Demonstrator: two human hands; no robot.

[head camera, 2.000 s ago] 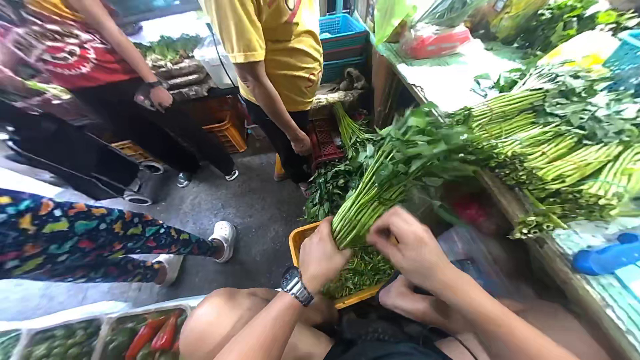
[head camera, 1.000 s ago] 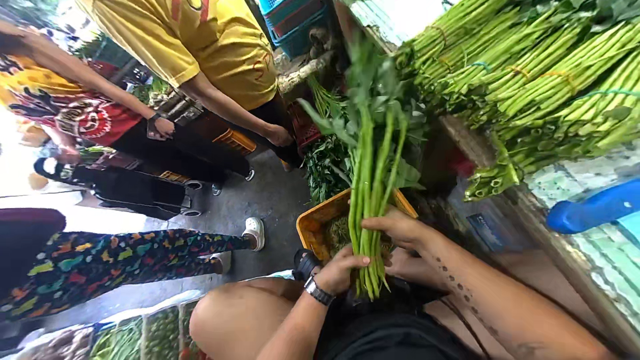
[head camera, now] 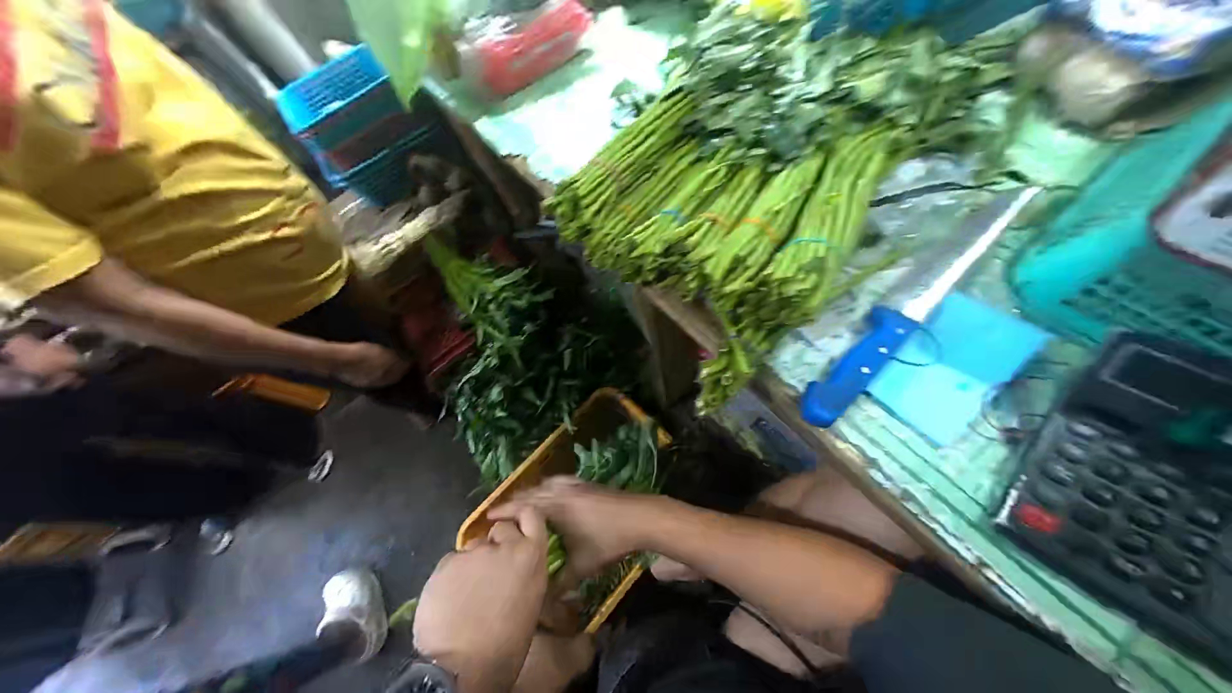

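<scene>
Both my hands are together over an orange plastic crate (head camera: 525, 472) low between my knees. My left hand (head camera: 491, 587), with a watch at its wrist, is closed around green stems (head camera: 554, 554) of a leafy vegetable. Against it lies my right hand (head camera: 587, 525), its fingers over the same stems; its exact grip is blurred. The bunch's leaves (head camera: 621, 457) hang into the crate. Just beyond the crate lies a heap of leafy greens (head camera: 510, 356). Rubber-banded bundles of green stems (head camera: 731, 212) lie on the table at the right.
On the green table (head camera: 924, 500) are a blue-handled knife (head camera: 866, 361), a black calculator (head camera: 1136, 481) and a teal basket (head camera: 1136, 250). Blue crates (head camera: 356, 115) stand behind. A person in a yellow shirt (head camera: 192, 183) stands at the left, a hand near the greens.
A second ago the bunch stood upright in my hands, leaves up; now its leaves are down in the crate and my hands are lower. The view has swung to the right.
</scene>
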